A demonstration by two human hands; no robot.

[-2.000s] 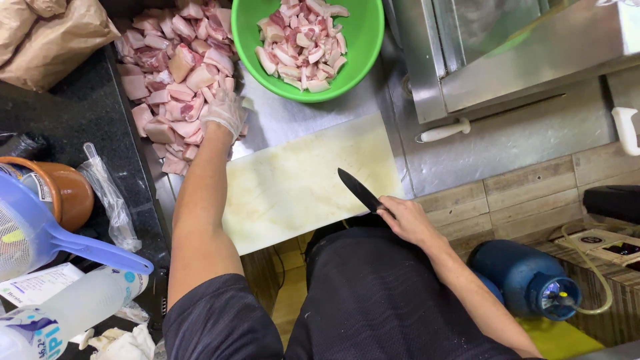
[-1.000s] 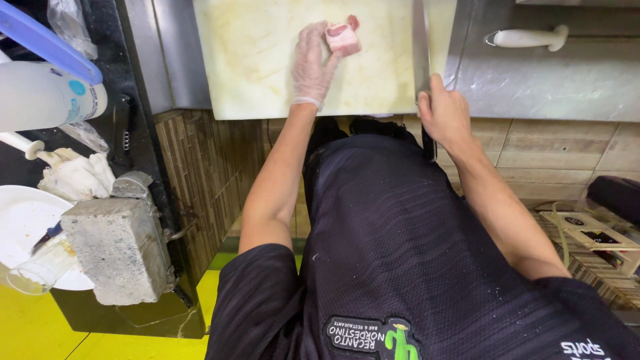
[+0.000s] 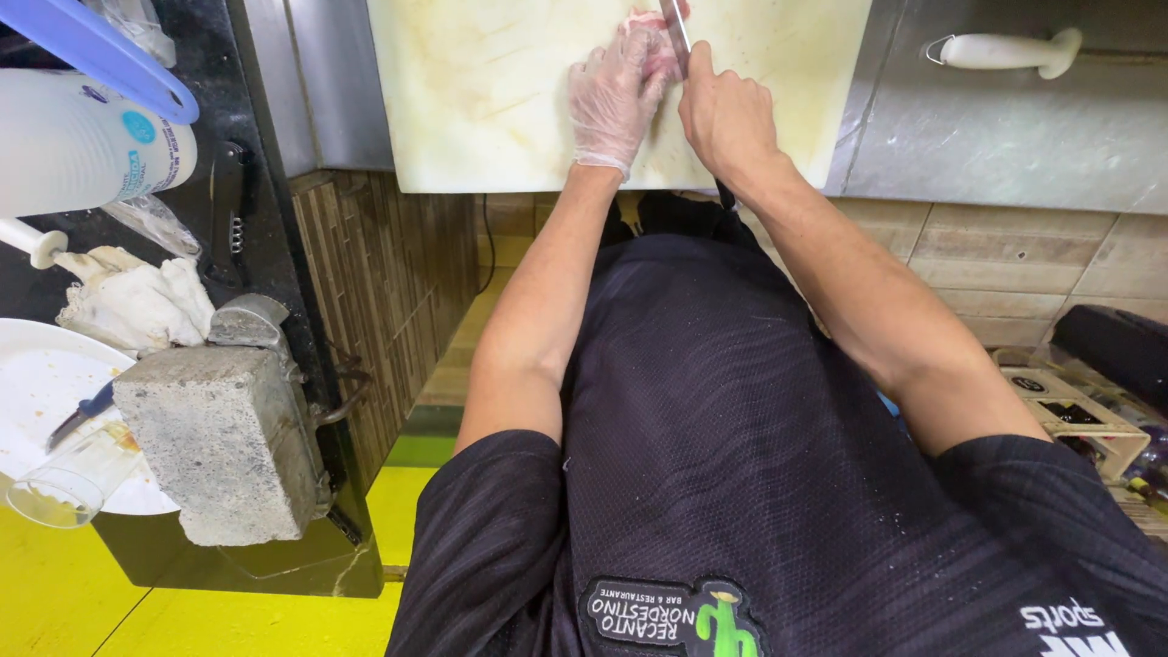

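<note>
A white cutting board point(image 3: 493, 100) lies at the top of the head view, with a piece of raw meat point(image 3: 659, 57) near its upper middle. My left hand point(image 3: 616, 100), in a clear plastic glove, holds the meat from the left. The bare right hand point(image 3: 730, 114) grips a knife point(image 3: 675, 32), whose blade is against the meat's right side. The knife's tip is beyond the top edge of the view, and its handle is mostly covered by my right hand.
A metal counter point(image 3: 995, 128) borders the board, with a white-handled tool point(image 3: 1004, 52) on it. At left, a dark counter point(image 3: 274, 182) carries a concrete block point(image 3: 219, 438), a white plate point(image 3: 46, 383) with a glass, a cloth point(image 3: 146, 301), a corkscrew point(image 3: 228, 210) and a plastic bottle point(image 3: 91, 146).
My left hand was at the meat pile two seconds ago, then on a piece on the board. The knife has moved left against that piece. The view has swung down, leaving pile and green bowl out.
</note>
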